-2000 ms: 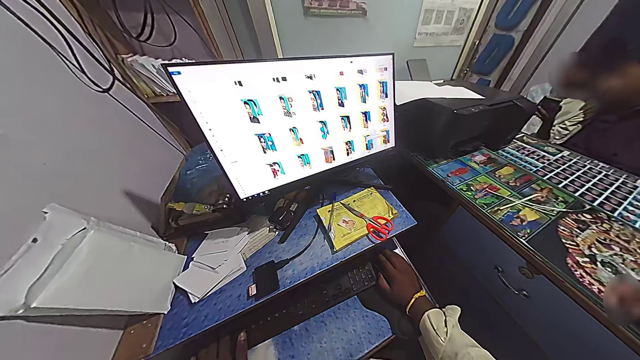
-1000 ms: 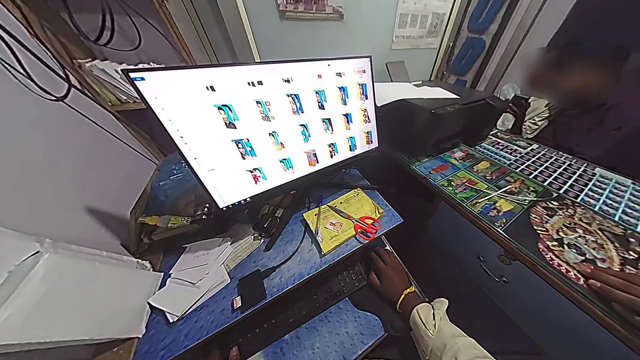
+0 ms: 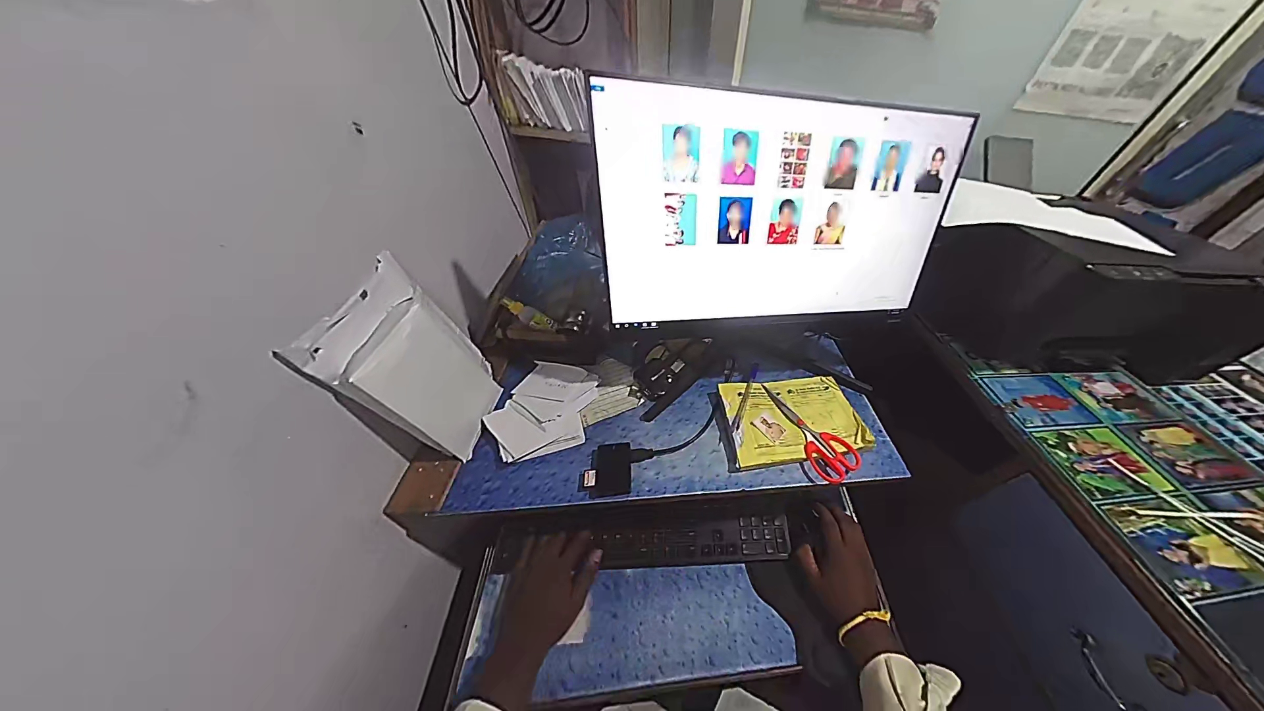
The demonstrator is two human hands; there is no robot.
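Observation:
My left hand [image 3: 548, 583] rests on the left end of a black keyboard [image 3: 681, 538], fingers spread over its keys. My right hand [image 3: 837, 563], with a yellow band at the wrist, lies over a dark computer mouse [image 3: 812, 523] at the keyboard's right end; the mouse is mostly hidden. Above them stands a monitor [image 3: 770, 281] showing rows of small portrait pictures. On the blue desktop lie a black card reader [image 3: 613, 468] with a cable, and red-handled scissors [image 3: 832, 456] on a yellow packet [image 3: 790, 449].
White paper slips [image 3: 538, 434] lie left of the card reader. A white package [image 3: 415, 385] leans by the wall. At the right are a black printer [image 3: 1106, 286], a counter with photo prints [image 3: 1096, 464] and a drawer front [image 3: 1037, 573]. Cables hang at the back left.
The screen has gone from many small pictures to fewer, larger portraits. My left hand has come further into view over the keyboard. The view has turned left; the other person is out of it.

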